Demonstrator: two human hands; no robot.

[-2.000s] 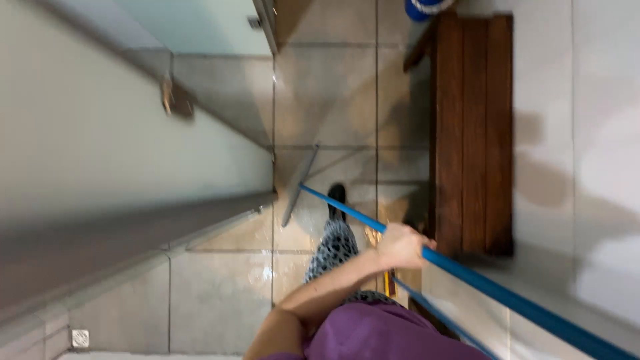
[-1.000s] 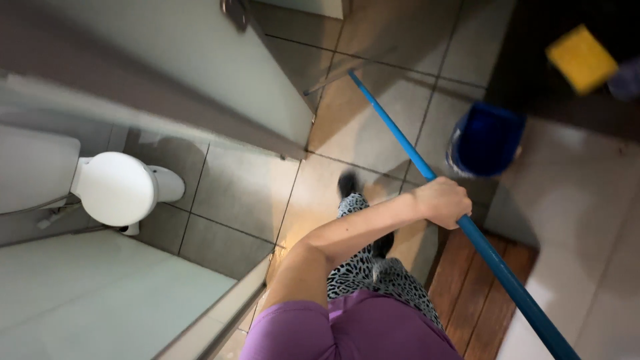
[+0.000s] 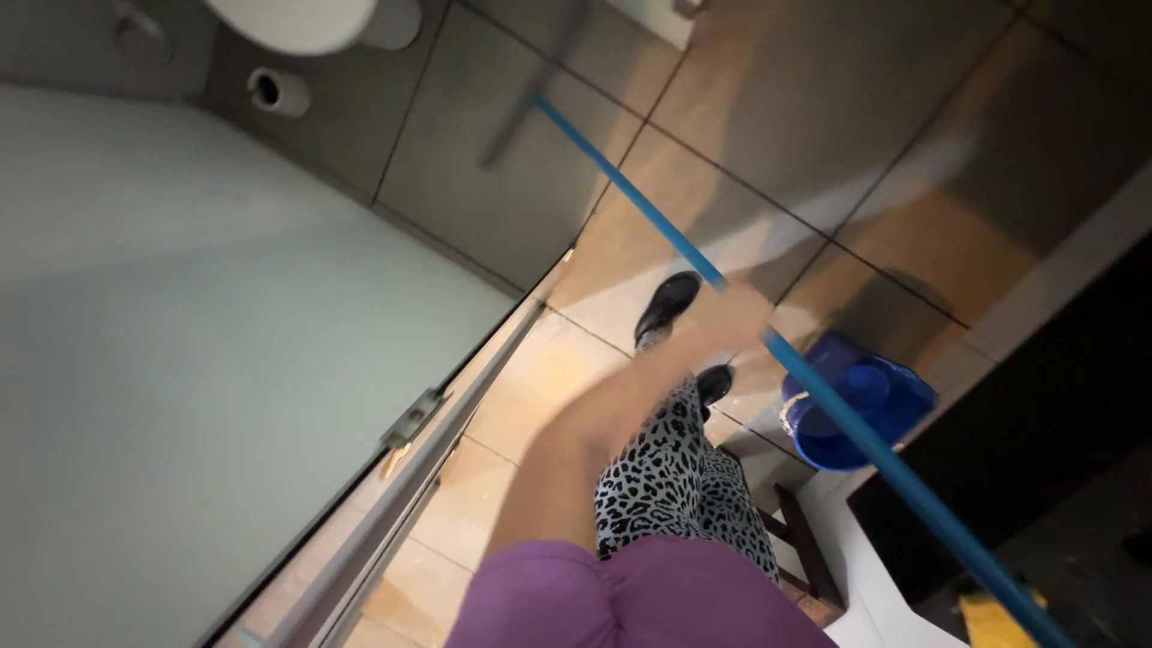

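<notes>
My left hand (image 3: 733,319), blurred, grips the blue pole (image 3: 630,193) of a floor squeegee around its middle. The pole runs from the lower right, over the blue bucket, up to the squeegee's dark head (image 3: 531,99), which is blurred over the grey floor tiles near the toilet. Below the hand are my black shoes (image 3: 668,304) and leopard-print trousers. My right hand is not in view.
A blue plastic bucket (image 3: 886,382) stands right of my feet, by a dark surface with a yellow sponge or cloth (image 3: 999,621). At the left are a frosted glass panel (image 3: 225,360), a toilet (image 3: 297,18) and a toilet paper roll (image 3: 281,93). A wooden bench (image 3: 805,540) is partly visible.
The squeegee head has moved from beside the open door to the floor near the toilet. My left hand stays on the pole. The view has shifted and turned a lot.
</notes>
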